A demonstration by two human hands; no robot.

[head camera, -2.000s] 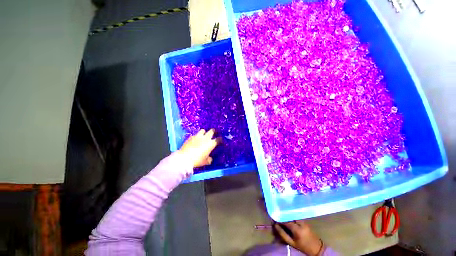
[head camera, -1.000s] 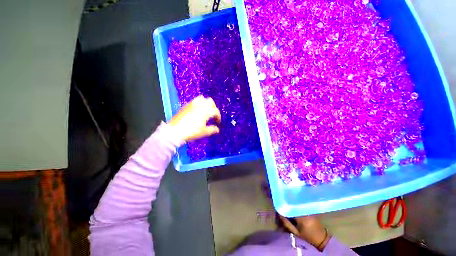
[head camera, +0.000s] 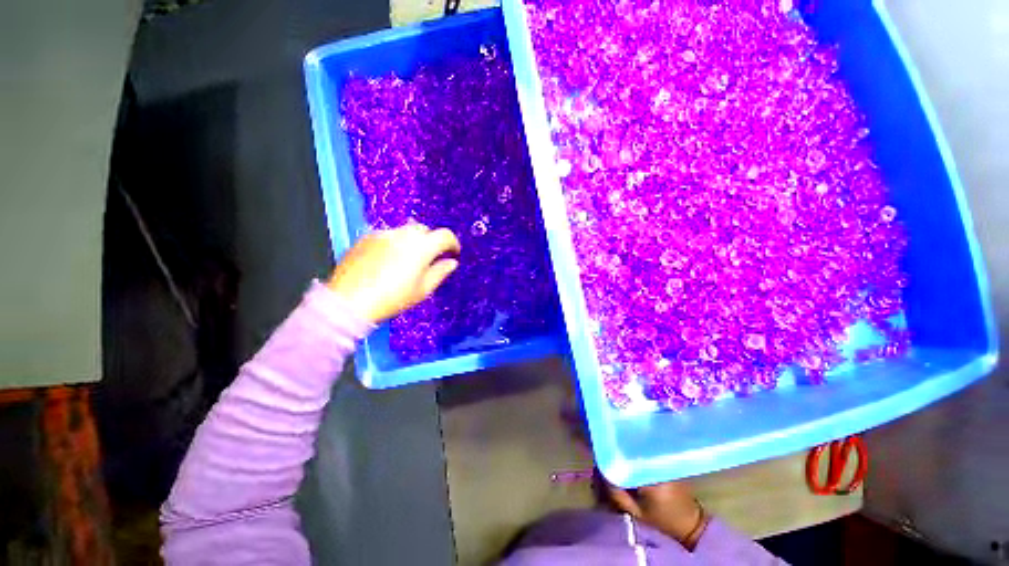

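The small blue bin [head camera: 332, 188] holds darker purple pieces [head camera: 465, 166] and lies partly under the large bin. My left hand [head camera: 396, 269] is over its left part, fingers bent; whether it holds a piece cannot be told. The large blue bin [head camera: 775, 437] holds a heap of bright pink-purple parts [head camera: 708, 210]. My right hand [head camera: 664, 512] is low in the picture, just below the large bin's near edge. Its fingers are dark and partly hidden, so its grip cannot be told. A thin purple piece [head camera: 572, 477] lies left of it.
Red-handled scissors [head camera: 838, 465] lie on the pale bench [head camera: 487, 486] right of my right hand. A grey-white surface [head camera: 55, 188] on an orange-brown support [head camera: 72, 470] stands at the left. Grey floor [head camera: 376, 475] shows between it and the bench.
My left hand has lifted from lower in the small bin and shifted to its left part. The bins appear higher in the picture. My right hand stays near the large bin's edge.
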